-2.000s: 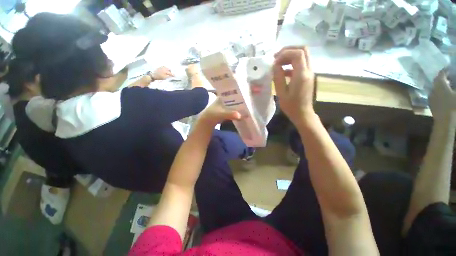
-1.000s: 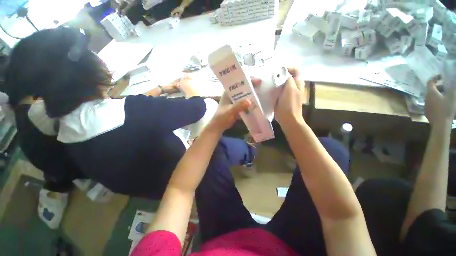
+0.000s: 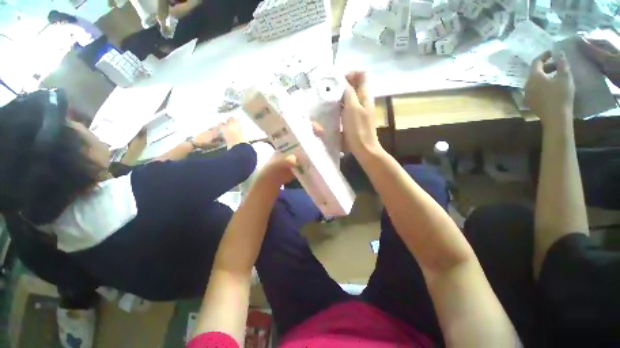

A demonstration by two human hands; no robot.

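A long white folding carton [image 3: 306, 153] with printed text is tilted above my lap, its upper end toward the table. My left hand [image 3: 282, 165] is closed around its middle, thumb on the printed side. A pale piece with a round end and a dark centre hole [image 3: 328, 88] is just right of the carton. My right hand [image 3: 359, 112] is against the right side of this piece, fingers up. The lower part of the piece is blurred and partly hidden behind the carton.
A heap of small cartons [image 3: 442, 27] lies on the right table, with paper sheets near it. A block of stacked cartons [image 3: 289, 17] stands at the far side. A person in dark clothing [image 3: 163, 231] sits at left. Another person's arm [image 3: 561, 170] is at right.
The view has turned to the right. The carton now shows more of its side face. My right hand, curled over the round end before, now lies along its side with straighter fingers.
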